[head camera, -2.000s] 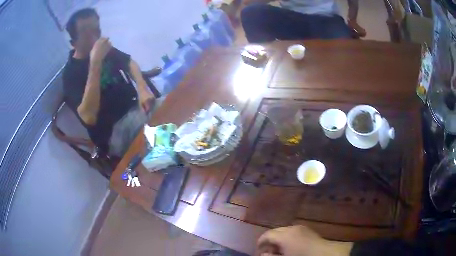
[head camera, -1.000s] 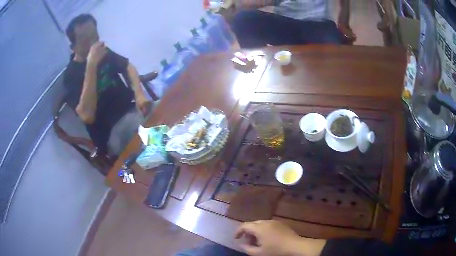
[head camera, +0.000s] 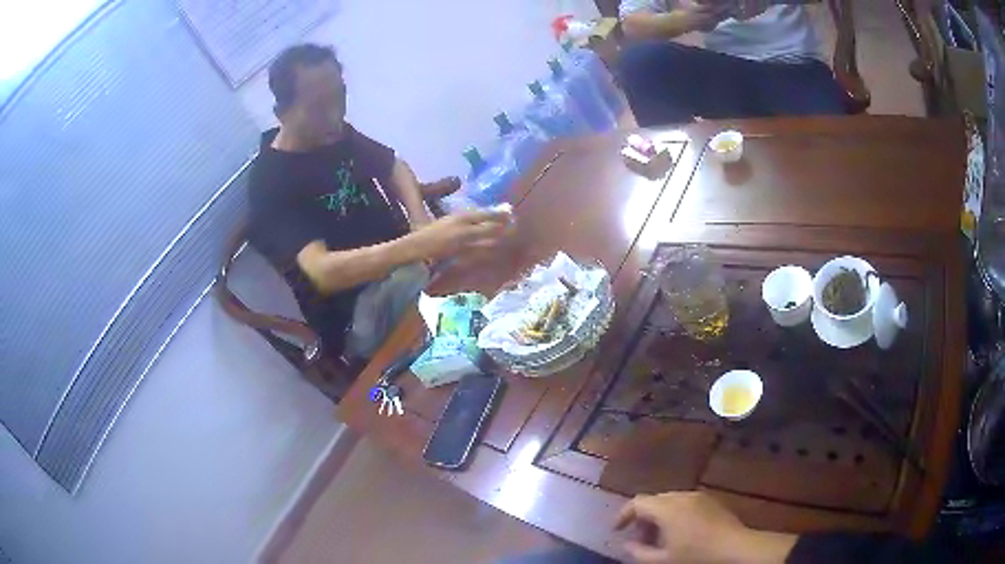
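My right hand (head camera: 689, 529) rests at the table's near edge, fingers curled; its fingertips are blurred and I see no object in it. My left hand is out of the picture. Beyond my right hand, a small white cup (head camera: 735, 394) with yellow tea stands on the dark slotted tray (head camera: 661, 452). A clear glass pitcher (head camera: 696, 295) with yellow tea at its bottom stands behind it. To the right are a taller white cup (head camera: 787, 295) and a white gaiwan (head camera: 844, 303) with dark wet leaves. Its white lid (head camera: 888, 318) leans at its right side.
Left of the tray are a glass ashtray (head camera: 551, 353) with tissue and butts, tissue pack (head camera: 454, 339), black phone (head camera: 465, 421) and keys (head camera: 388, 399). Another cup (head camera: 726, 145) stands at the far side. Two people sit around the table. Thin dark sticks (head camera: 876, 421) lie on the tray.
The view has swung left. The seated person at left has lowered a hand from the face and now reaches over the table with a small white thing. My right hand stays at the table edge.
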